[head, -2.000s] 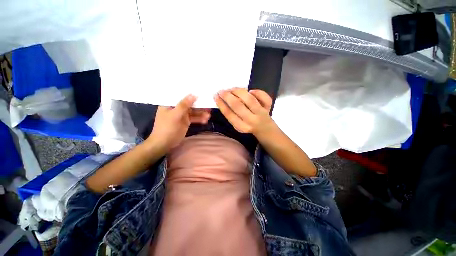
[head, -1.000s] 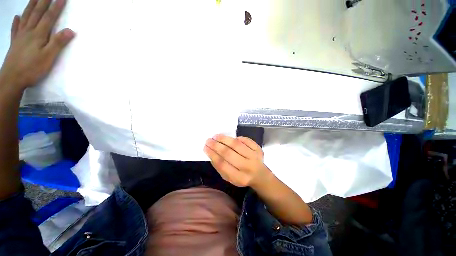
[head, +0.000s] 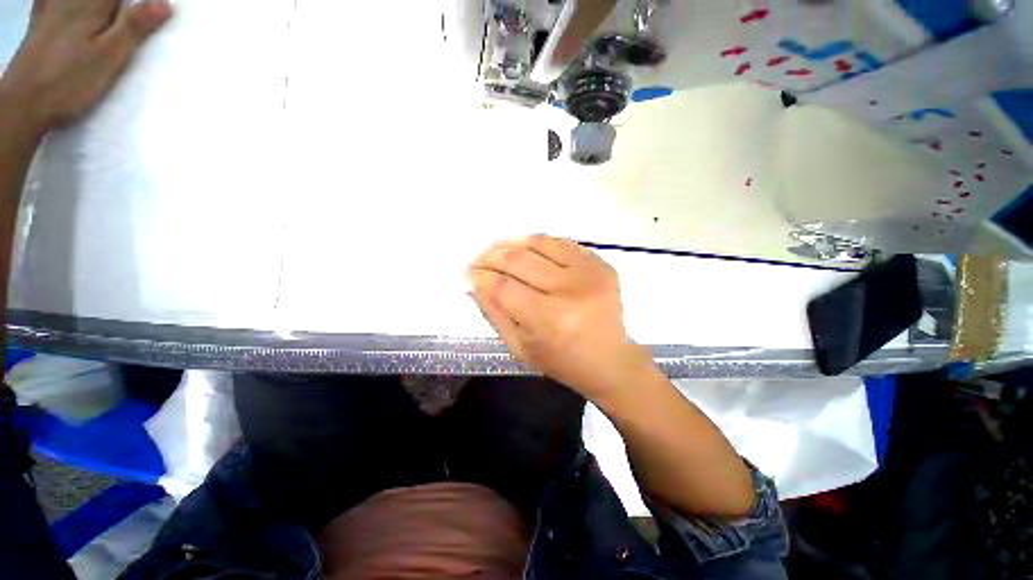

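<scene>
A large white fabric panel [head: 374,204] lies on the machine table, with a thin dark line running down it. My left hand [head: 74,68] rests flat on the fabric at the upper left, fingers partly cut off by the top edge. My right hand [head: 555,300] is near the table's front edge, its fingertips closed together on the near right part of the panel. The sewing machine head [head: 906,68] is at the upper right, with a dark tension dial with a pale tip [head: 594,119] left of it.
A black smartphone [head: 867,315] lies at the right beside a small metal fitting [head: 833,241]. Brown tape [head: 981,306] crosses the right table end. A grey measuring strip [head: 374,354] runs along the front edge. White pieces [head: 793,436] hang below right; a blue bin [head: 91,436] is lower left.
The panel's near edge has moved up from my lap onto the table. My left hand has moved from the near edge to the far left. My right hand has moved forward, and the machine head has come into view.
</scene>
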